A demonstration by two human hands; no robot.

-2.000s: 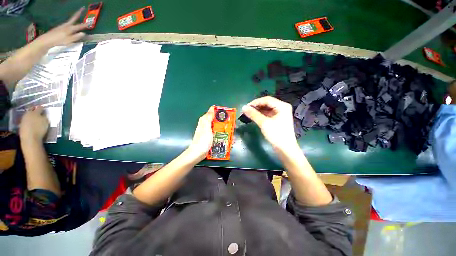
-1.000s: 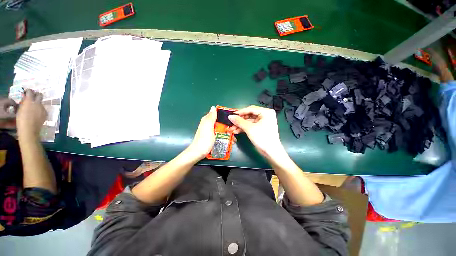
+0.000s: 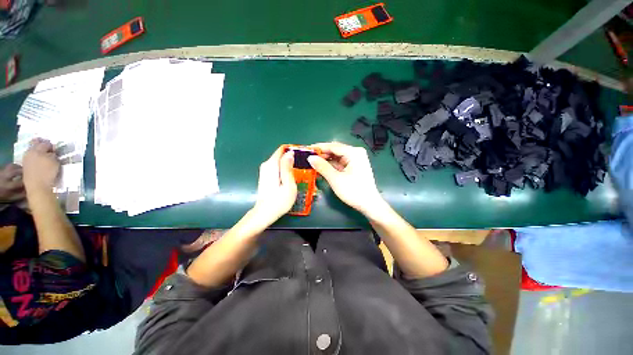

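Note:
An orange device housing (image 3: 303,191) is held upright in front of me above the green bench. A black insert (image 3: 303,159) lies over the upper end of the housing and covers the round part there. My left hand (image 3: 276,185) grips the housing from its left side, thumb at the insert's left edge. My right hand (image 3: 349,177) has its thumb and fingers on the insert's right edge and the housing's top right; the fingertips are partly hidden behind the housing. A large pile of black parts (image 3: 500,139) lies on the bench to the right.
White label sheets (image 3: 159,139) are stacked at the left. Beyond the pale rail (image 3: 298,50), a belt carries several orange units (image 3: 364,20). A neighbour's hands (image 3: 40,166) are at the far left, over more sheets. A blue sleeve (image 3: 579,255) is at the right.
The black insert, held beside the housing at first, now lies over its upper end. My right hand has moved left onto it. The belt units have shifted left.

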